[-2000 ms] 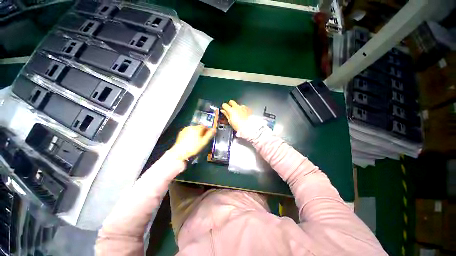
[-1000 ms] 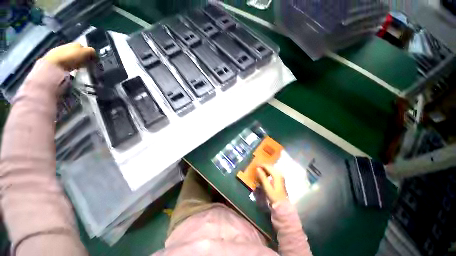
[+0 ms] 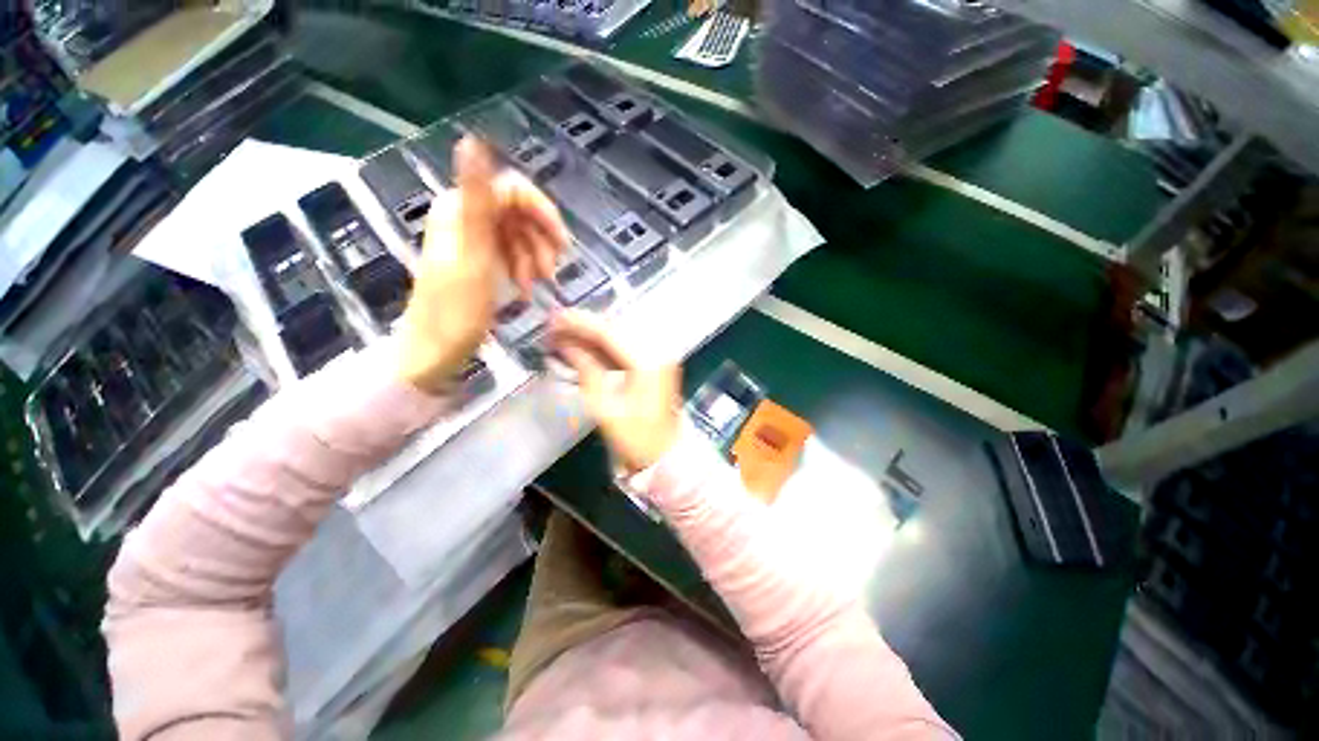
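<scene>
Black plastic housings (image 3: 702,161) lie in the pockets of a large clear blister tray (image 3: 774,177) at the upper middle. My left hand (image 3: 485,261) is raised over the tray's middle, fingers apart and slightly blurred; I see nothing held in it. My right hand (image 3: 622,388) is at the tray's near edge, its fingers bent towards my left hand; whether it holds something is unclear. The orange jig (image 3: 771,446) lies on the green bench, partly hidden by my right forearm. A clear strip with adhesive pieces (image 3: 723,401) lies beside it.
A white interleaf sheet (image 3: 232,203) sticks out at the tray's left. Another tray of dark housings (image 3: 145,377) is at far left. A dark striped block (image 3: 1052,501) and a small dark part (image 3: 900,473) are on the bench. Stacked trays (image 3: 882,87) stand beyond.
My left hand has moved right from a housing at the tray's left end to over its middle. My right hand has left the orange jig and moved up-left to the tray.
</scene>
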